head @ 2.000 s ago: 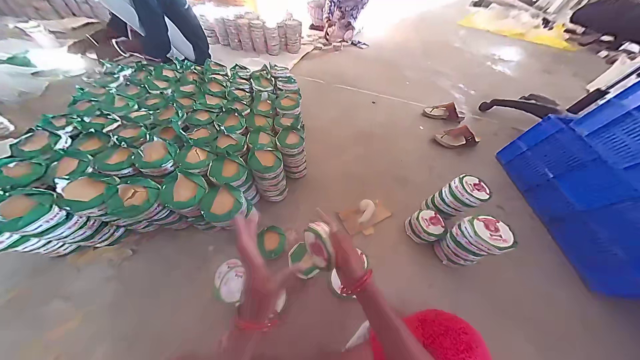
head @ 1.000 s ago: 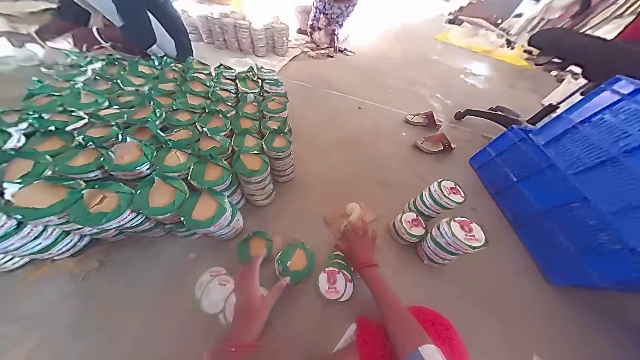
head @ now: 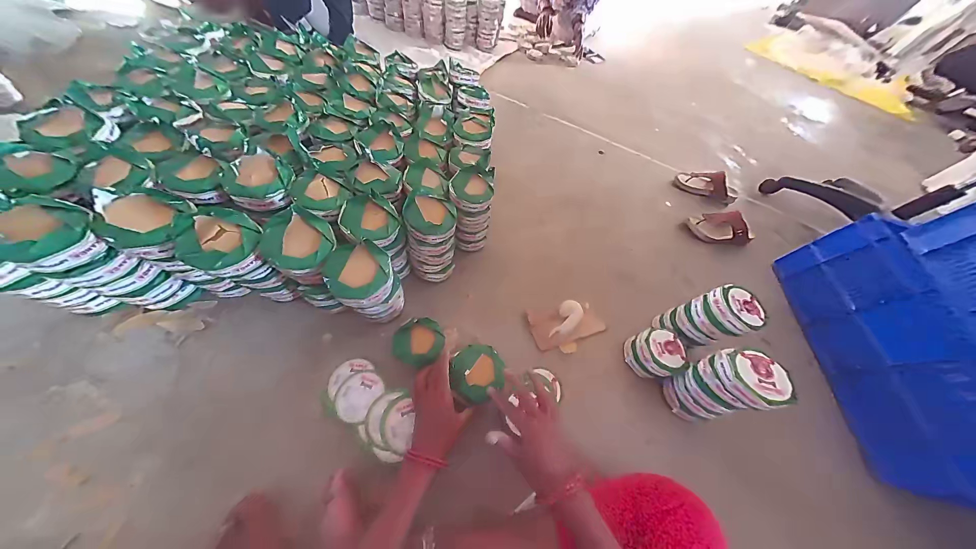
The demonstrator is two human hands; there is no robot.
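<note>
My left hand (head: pixel 440 408) is at the lower left edge of a round green-wrapped piece (head: pixel 476 373) with a bare tan centre; whether it grips it cannot be told. My right hand (head: pixel 534 427) has its fingers spread over printed round pieces (head: pixel 547 383), which it partly hides. Another green-wrapped piece (head: pixel 418 341) lies just beyond my left hand. Loose white printed discs (head: pixel 359 396) with green edges lie on the floor left of that hand. Farther off, a tan square (head: pixel 543 329) carries a pale curved lump (head: pixel 568 317).
Many stacks of green-rimmed rounds (head: pixel 358 274) fill the left. Stacks with printed tops (head: pixel 762 375) stand at right beside a blue plastic crate (head: pixel 877 343). Sandals (head: pixel 720 227) lie beyond. A red fuzzy object (head: pixel 656 515) is near my right forearm. Other people are at the far side.
My right hand has come back from the tan square to the printed rounds. My left hand has shifted from between the two green-wrapped pieces toward the right one.
</note>
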